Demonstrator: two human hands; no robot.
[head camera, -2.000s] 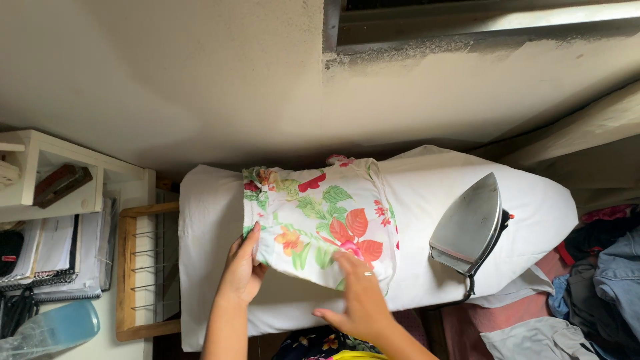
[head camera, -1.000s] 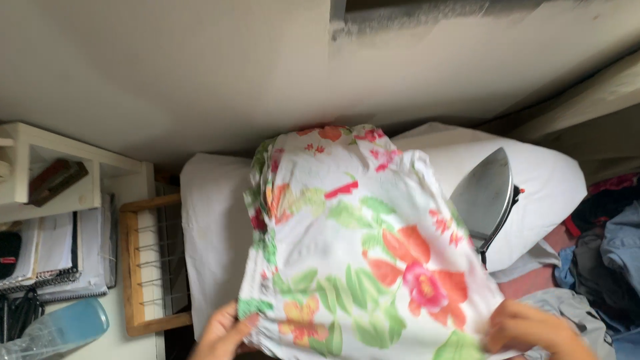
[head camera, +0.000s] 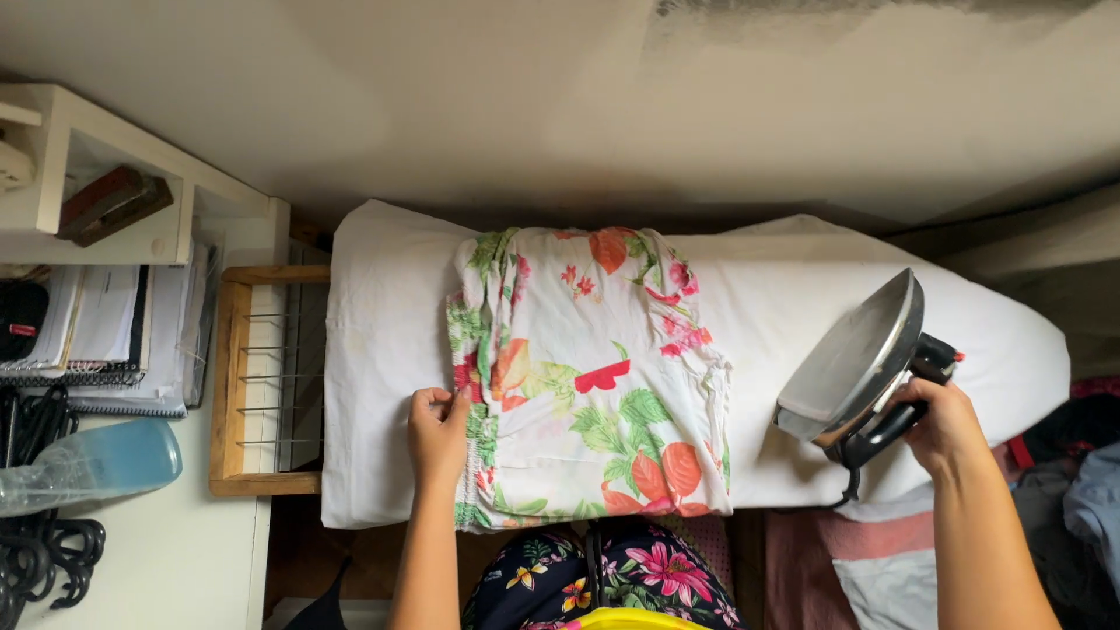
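Observation:
A white garment with a floral print (head camera: 569, 420) lies across the white-covered ironing board (head camera: 385, 306), with some wrinkles at its edges. My left hand (head camera: 440, 429) pinches the garment's gathered elastic edge at its left side. On the right, my right hand (head camera: 941, 420) is closed around the black handle of a clothes iron (head camera: 853, 350). The iron is tilted on the board's right part, its metal soleplate facing up and to the left, apart from the garment. Its cord runs down by the board's near edge.
The board's wooden end frame with metal wires (head camera: 229, 376) is at left, beside a white desk (head camera: 184, 525) with a plastic bottle (head camera: 131, 464), spiral notebooks (head camera: 105, 324) and black hangers (head camera: 52, 542). Clothes (head camera: 1076, 490) are piled at lower right. A wall runs behind the board.
The garment, lifted and spread between both hands a second ago, now lies on the board. My right hand has let go of it, moved right and taken hold of the iron's handle.

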